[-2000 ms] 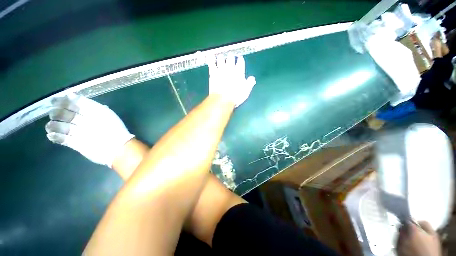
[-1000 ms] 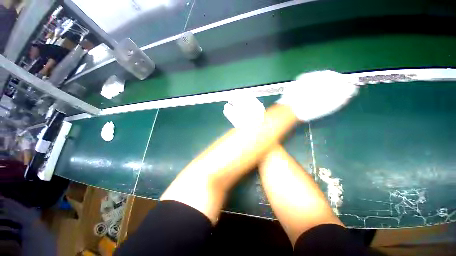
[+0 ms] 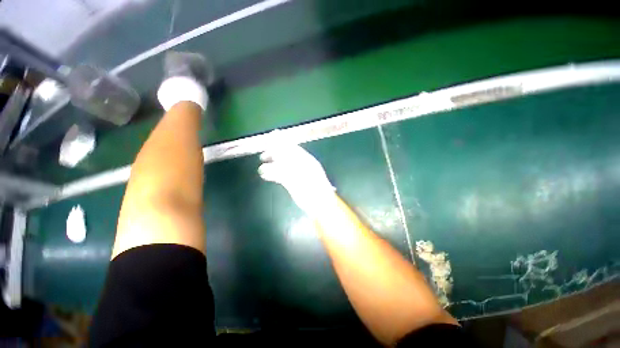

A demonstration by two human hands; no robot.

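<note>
My left hand [image 3: 182,93], in a white glove, is stretched over the rail to the far side of the green conveyor belt [image 3: 326,85]. It touches or overlaps a greyish clear cup [image 3: 187,66]; blur hides the fingers, so a grip cannot be told. My right hand [image 3: 296,173], also gloved, rests empty at the whitish side rail [image 3: 360,119], its fingers slightly bent and pointing left.
A clear container [image 3: 103,94] and a small white piece [image 3: 77,145] are on the belt at the left. A white oval part [image 3: 76,224] lies on the green bench top [image 3: 503,183]. A metal frame [image 3: 30,190] stands at far left. A carton [image 3: 578,316] shows at lower right.
The view has swung left. My crossed arms are now apart; my left hand has moved from the rail across the belt to the cup. My right hand stays near the rail.
</note>
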